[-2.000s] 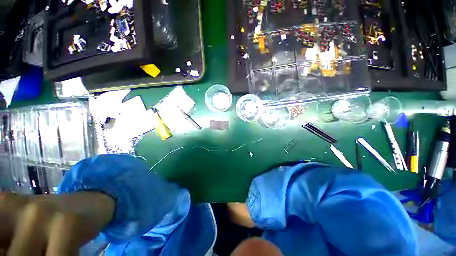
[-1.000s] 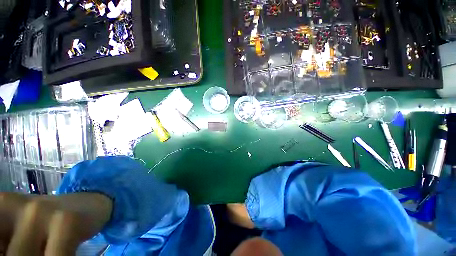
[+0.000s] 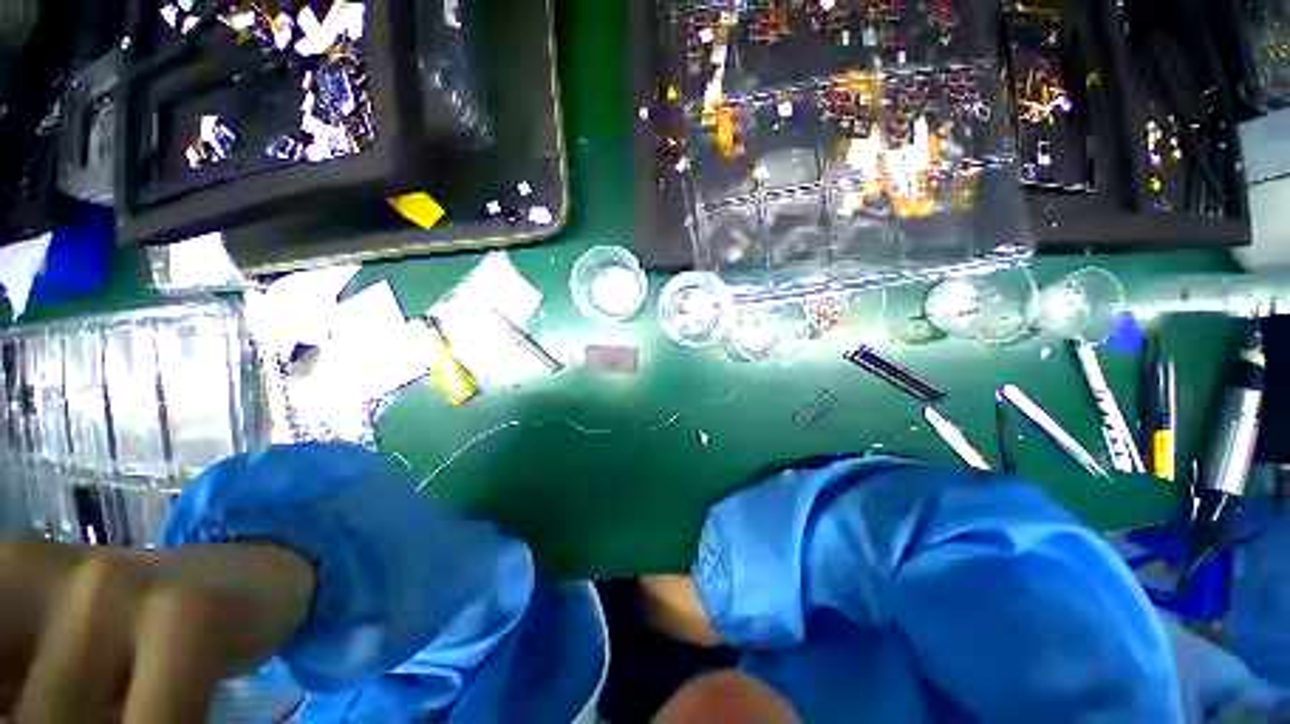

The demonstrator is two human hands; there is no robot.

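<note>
My left hand (image 3: 135, 622) is large and blurred at the bottom left. Its fingers point down and are cut off by the picture's edges, so what they hold is hidden. Of my right hand (image 3: 676, 605), only a bit of skin shows beyond the blue sleeve at the bottom centre; its fingers cannot be made out. A rounded skin-coloured shape at the bottom edge is unclear. Nearest in front lie a thin pale wire (image 3: 545, 422) on the green mat (image 3: 580, 495), a small grey-brown flat piece (image 3: 611, 358) and a yellow-handled tool (image 3: 451, 371).
Black parts trays (image 3: 262, 212) stand at the upper left and upper right (image 3: 1132, 226). Clear cups (image 3: 608, 284) line the middle. A clear compartment tray (image 3: 142, 389) and papers (image 3: 347, 347) lie left. Dark tweezers (image 3: 894, 374), slim pens (image 3: 1053, 430) and a cabled cylinder tool (image 3: 1234, 431) lie right.
The bench items have shifted slightly left in the picture. Both arms keep nearly the same pose, with no visible grasp or release.
</note>
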